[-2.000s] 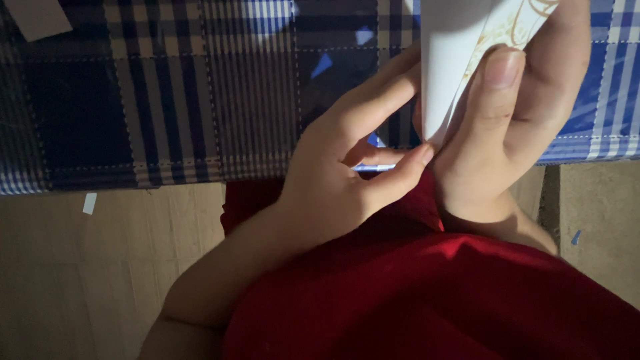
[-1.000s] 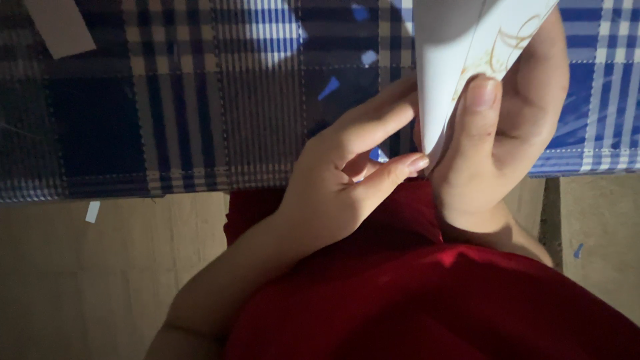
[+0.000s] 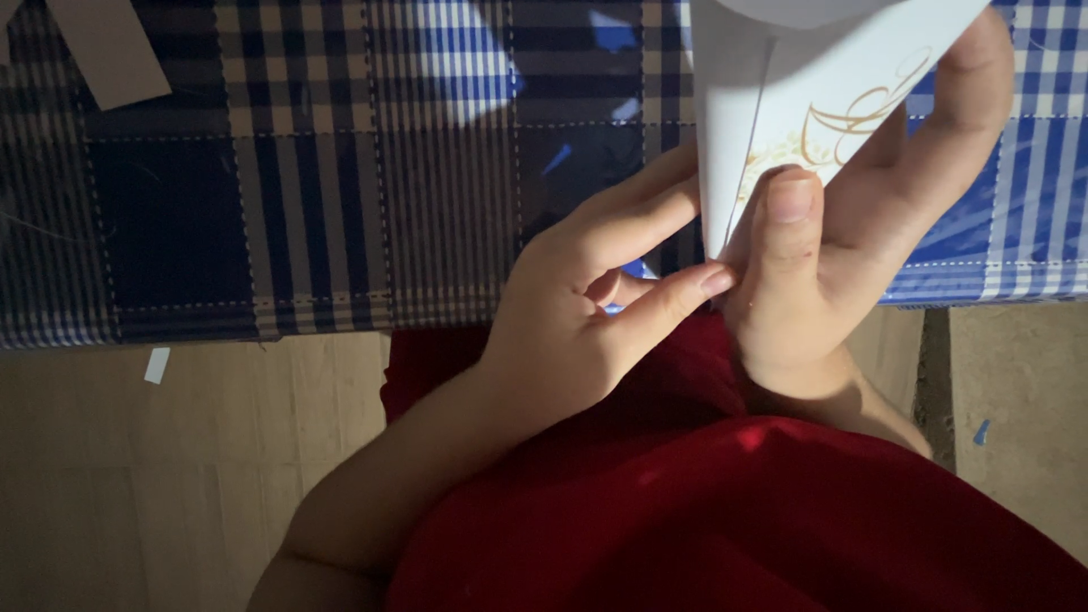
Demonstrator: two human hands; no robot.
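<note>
A white paper cone (image 3: 739,102) with a gold floral and scroll print stands point down at the upper right, its wide end partly cut off by the top of the view. My right hand (image 3: 858,221) is closed around its right side, the thumb pressed on the front near the print. My left hand (image 3: 595,272) is at the cone's lower tip, thumb and fingers pinching there, with other fingers along the left side. A seam runs down the front of the cone to the tip. The fingers behind the cone are hidden.
A table with a blue checked plastic cover (image 3: 306,212) lies beyond my lap. On it are a pale paper strip (image 3: 115,55) at the upper left and small blue-looking scraps (image 3: 558,159). A small white scrap (image 3: 156,365) and a blue scrap (image 3: 982,433) lie on the floor.
The cone has tilted slightly, so that its open end now shows at the top. Both hands keep nearly the same places on it.
</note>
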